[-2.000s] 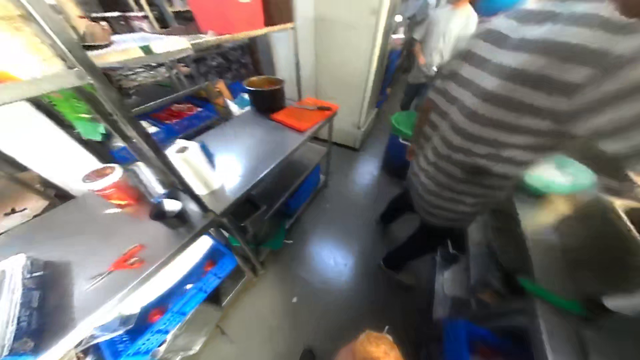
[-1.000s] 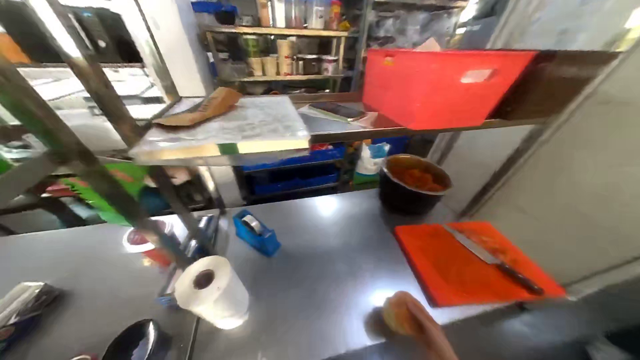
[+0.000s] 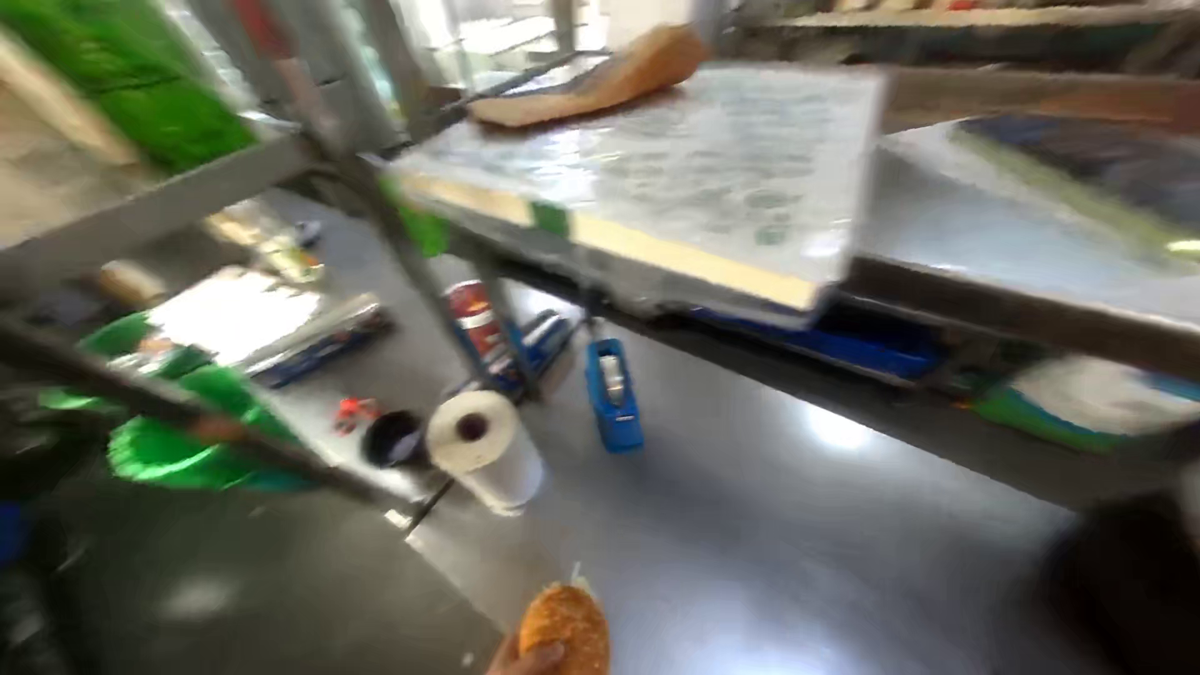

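At the bottom edge, my right hand (image 3: 528, 659) holds a crusty, crumb-topped bread roll (image 3: 564, 630); only a few fingers show on the roll's left side. A pale shred sticks out at the roll's top. My left hand is out of the frame. The roll is over the front edge of a steel table (image 3: 750, 525). Beyond it on the table stand a white paper roll (image 3: 487, 450) and a blue tape dispenser (image 3: 615, 396). The picture is blurred.
A steel shelf post and bars cross the left. A wrapped white slab (image 3: 712, 169) with brown paper (image 3: 600, 84) sits on the shelf above. Left are a black bowl (image 3: 392, 438), a red-labelled container (image 3: 475, 319) and a green bag (image 3: 178, 441). A dark shape is at lower right.
The view has swung left and tilted; the orange board, knife and red bin from one second ago are out of frame. The bread roll is still in my right hand.
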